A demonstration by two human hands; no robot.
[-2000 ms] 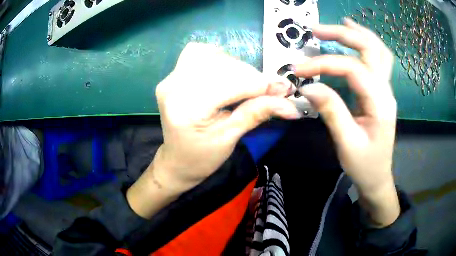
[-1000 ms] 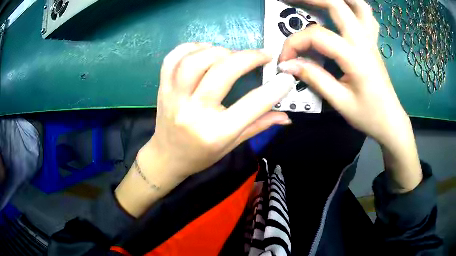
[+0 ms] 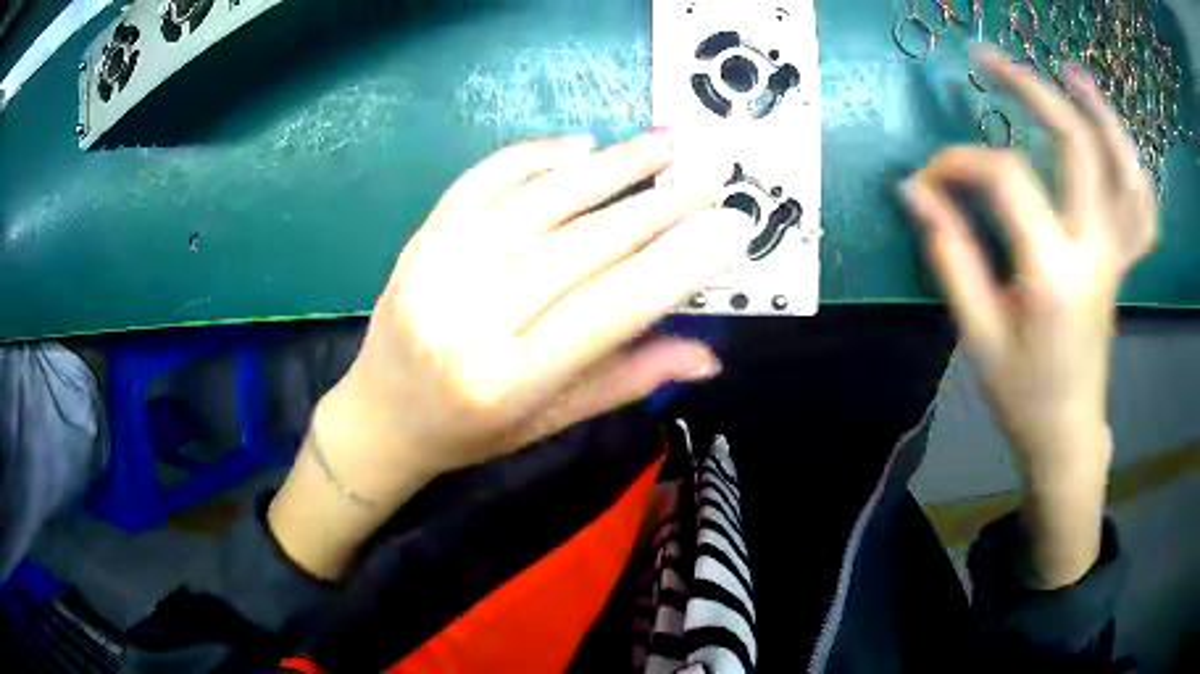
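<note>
A silver-white metal panel (image 3: 774, 148) stands lengthwise in front of me on the green surface, with two black round cutouts showing and small holes at its near end. My left hand (image 3: 526, 296) lies over the panel's left and lower part, fingers extended, and covers part of the lower cutout; whether it grips the panel's edge is hidden. My right hand (image 3: 1040, 231) is off the panel to the right, blurred, with its fingers apart and nothing visible in it. Thin wire rings (image 3: 1142, 79) lie in a loose pile beyond and beside my right fingers.
Another metal panel (image 3: 161, 79) with similar cutouts lies at the far left on the green surface (image 3: 303, 198). A blue stool (image 3: 178, 428) stands below the bench at left, beside grey cloth (image 3: 50, 448). The bench's near edge runs across the middle of the view.
My right hand has left the panel's lower cutout and moved right toward the rings. My left hand has shifted slightly left and flattened over the panel. More of the lower cutout shows.
</note>
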